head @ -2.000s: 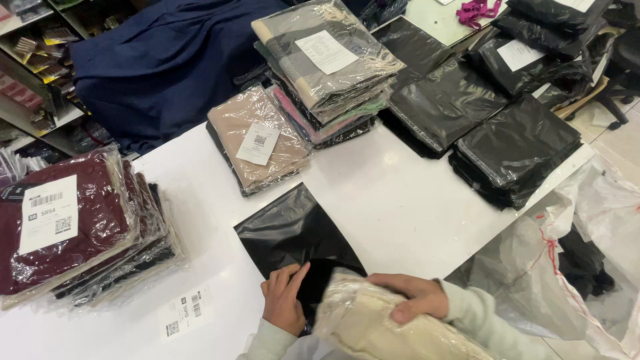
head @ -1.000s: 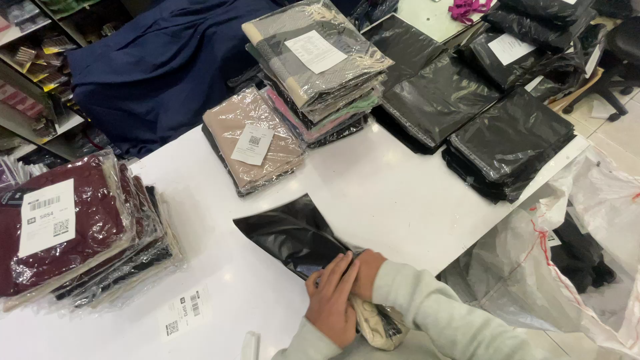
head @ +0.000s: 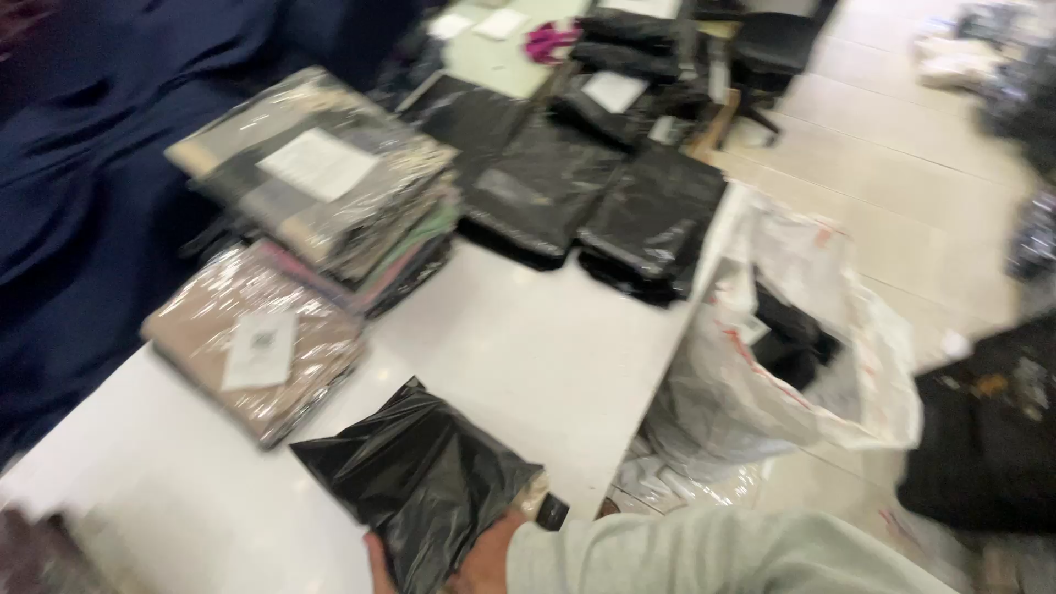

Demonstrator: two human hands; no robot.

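Observation:
A black plastic mailing bag [head: 437, 487] lies at a tilt over the lower middle of the table, bulging around a cream-coloured packet [head: 532, 492] that shows only at its right end. My left hand [head: 379, 565] holds the bag's lower left edge, with little more than a finger visible. On its lower right side, my right hand [head: 491, 554] grips the bag below the packet's visible end; its fingertips are hidden. Up and left of the bag is a clear-wrapped beige folded textile [head: 256, 330] with a white label, beside a taller stack of wrapped textiles [head: 313, 173].
Stacks of black plastic bags [head: 652, 219] stand at the table's far right. A white plastic sack [head: 792, 404] with dark contents is beyond the table's right edge [head: 652, 396]. Navy fabric [head: 99, 190] borders the left. Farther back are a black chair [head: 775, 45] and magenta ribbon [head: 551, 41].
The cream packet, plainly in my right hand two seconds ago, is now mostly covered by the black bag. My hands have moved apart around the bag. The view has swung right and is blurred.

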